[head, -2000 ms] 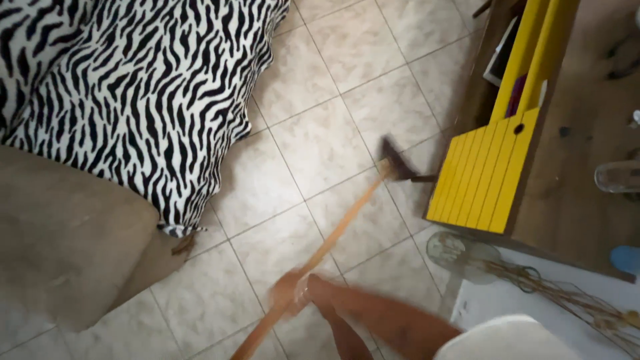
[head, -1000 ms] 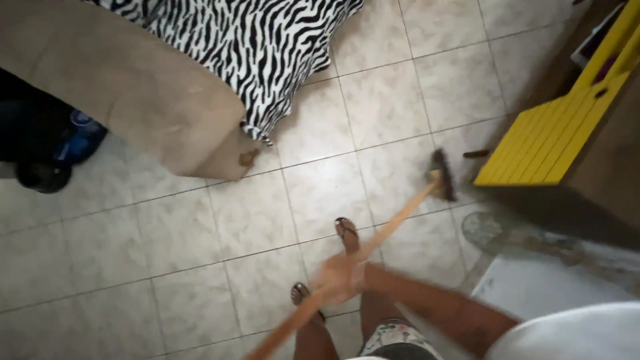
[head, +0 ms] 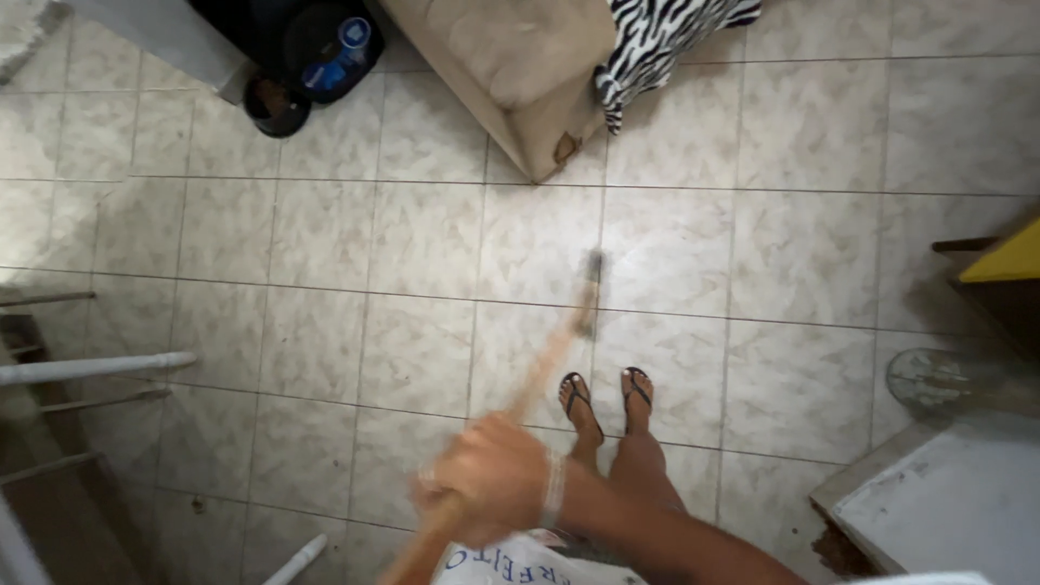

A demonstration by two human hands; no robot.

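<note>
My right hand (head: 500, 479), with a pale band at the wrist, is closed around the wooden handle (head: 540, 378) of a broom. The handle slants from the bottom edge up to a dark broom head (head: 593, 288) on the tiled floor, just beyond my feet. Handle and head are motion-blurred. I cannot make out my left hand as a separate shape; the handle's near end runs out of view at the bottom. My feet, in dark flip-flops (head: 576, 398), stand right of the handle.
Ahead is the corner of a beige sofa (head: 520, 106) with a zebra-print cloth (head: 658, 49). Black containers (head: 277, 104) stand at upper left. White and dark furniture legs (head: 97, 367) reach in from the left. A white surface (head: 951, 496), a glass vessel (head: 926, 378) and yellow furniture (head: 1007, 256) are at right.
The view has swung well to the left. The broom head was beside the yellow furniture and is now on open floor in front of my feet. My right hand keeps its grip on the handle.
</note>
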